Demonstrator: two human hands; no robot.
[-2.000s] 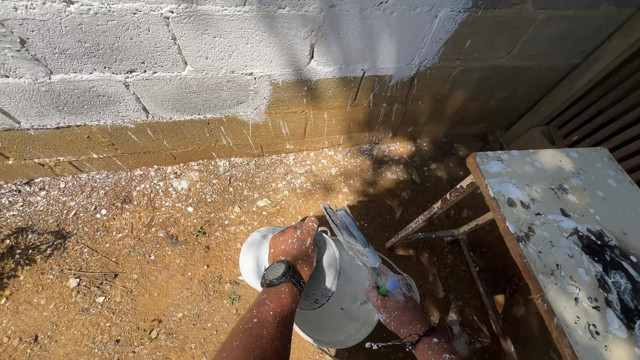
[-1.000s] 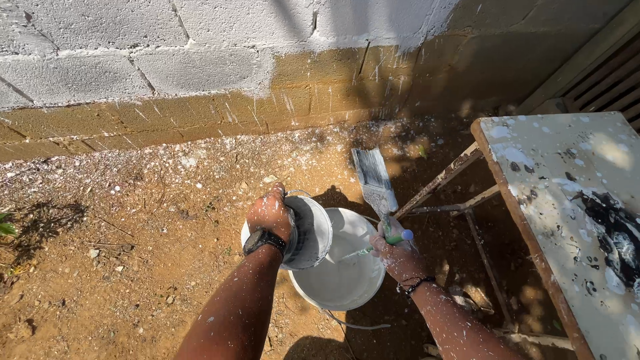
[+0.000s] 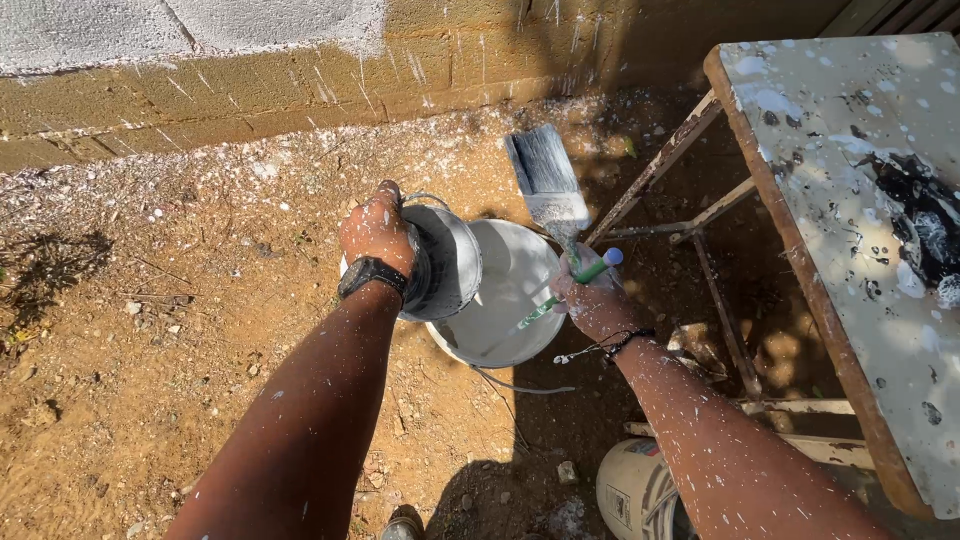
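My left hand [image 3: 377, 232] grips a small dark bucket [image 3: 442, 262], tilted with its mouth toward a larger white bucket [image 3: 536, 341] on the ground. White paint lies in the large bucket. In my right hand [image 3: 596, 296] are a wide paintbrush [image 3: 551, 176], its pale bristles pointing up and away toward the wall, and a green stick [image 3: 555, 300] with a blue end, whose lower end reaches over the white bucket. Both hands and forearms are speckled with white paint. How much is left inside the small bucket cannot be told.
A paint-spattered table [image 3: 847, 285] on rusty metal legs stands at the right. Below it a used plastic bucket [image 3: 634, 491] lies near my right forearm. The block wall [image 3: 262, 90], partly painted white, runs across the top. A shoe tip [image 3: 403, 528] shows at the bottom.
The small bucket, more upright over the white one two seconds ago, is now tipped at its left side. The brush in my right hand has swung clear of the buckets. The view has moved down.
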